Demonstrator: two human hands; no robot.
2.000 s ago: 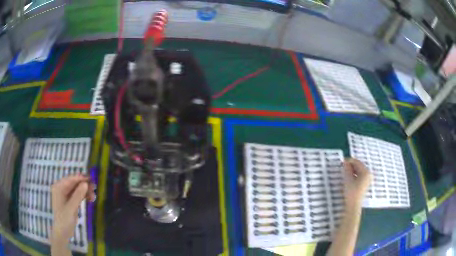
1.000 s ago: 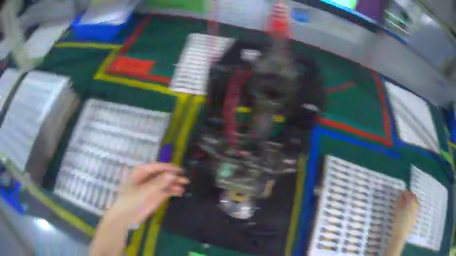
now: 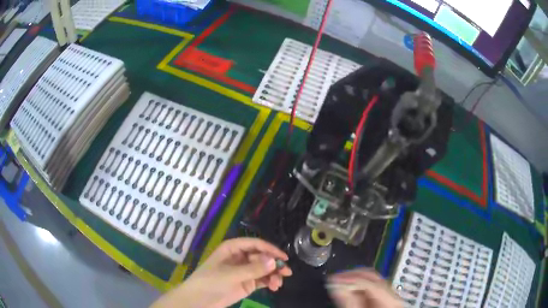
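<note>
My left hand (image 3: 240, 272) is at the lower centre, left of the fixture nest, with a small dark round-ended module (image 3: 279, 263) between thumb and fingertips. My right hand (image 3: 363, 289) is blurred at the bottom edge, just below the silvery nest (image 3: 312, 248); whether it holds anything cannot be told. The black test fixture (image 3: 384, 120) stands right of centre, its red-gripped toggle lever (image 3: 424, 54) standing up. The pressure head (image 3: 339, 210) is above the nest. The left tray (image 3: 162, 171) has rows of dumbbell-shaped pockets; the right tray (image 3: 441, 261) is partly cut off.
A purple strip (image 3: 219, 198) lies along the left tray. A tray stack (image 3: 72, 102) is at far left. A tray (image 3: 300, 78) lies behind the fixture, others at far right (image 3: 511, 280). A red wire (image 3: 309, 66) hangs from above. A monitor (image 3: 468, 30) and blue bin (image 3: 171, 9) are behind.
The view has swung left, so the bench shows further right. My right hand has left the right tray and come to the fixture's front. My left hand has come nearer the nest.
</note>
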